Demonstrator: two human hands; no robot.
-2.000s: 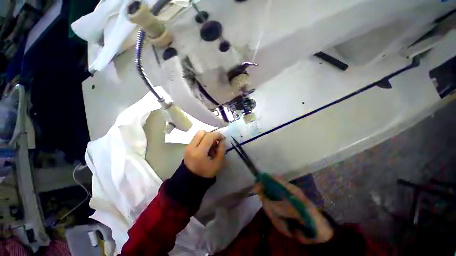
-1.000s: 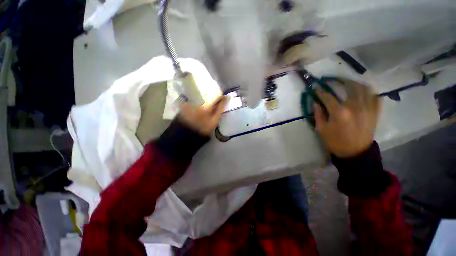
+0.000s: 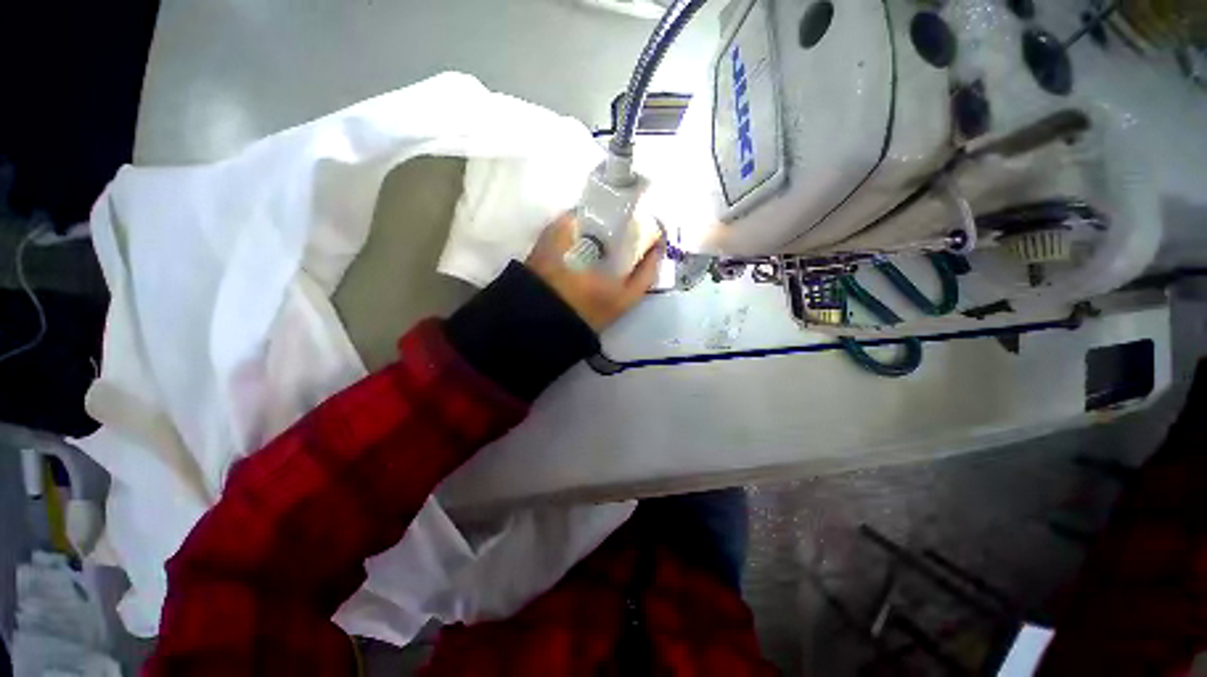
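The white fabric garment piece (image 3: 238,251) lies in loose folds over the left of the table and hangs off its front edge. My left hand (image 3: 596,280) pinches its right end just left of the needle area (image 3: 691,269). The lamp head and its glare hide part of the fingers. The sewing machine head (image 3: 821,119), with blue JUKI lettering, stands over the needle area. Green-handled scissors (image 3: 884,357) lie right of the needle, partly under the head, blades hidden. My right hand is out of view; only a red plaid sleeve shows at the right edge.
The gooseneck lamp (image 3: 649,73) bends down in front of the machine head. The pale table (image 3: 794,430) has a dark slot line and a dark rectangular opening at right. A bin with white pieces (image 3: 53,608) is at lower left. A white-edged object shows at lower right.
My right hand has let go of the scissors, which now lie on the table, and has left the picture. The view has shifted, so the machine head shows larger. My left hand stays near the needle.
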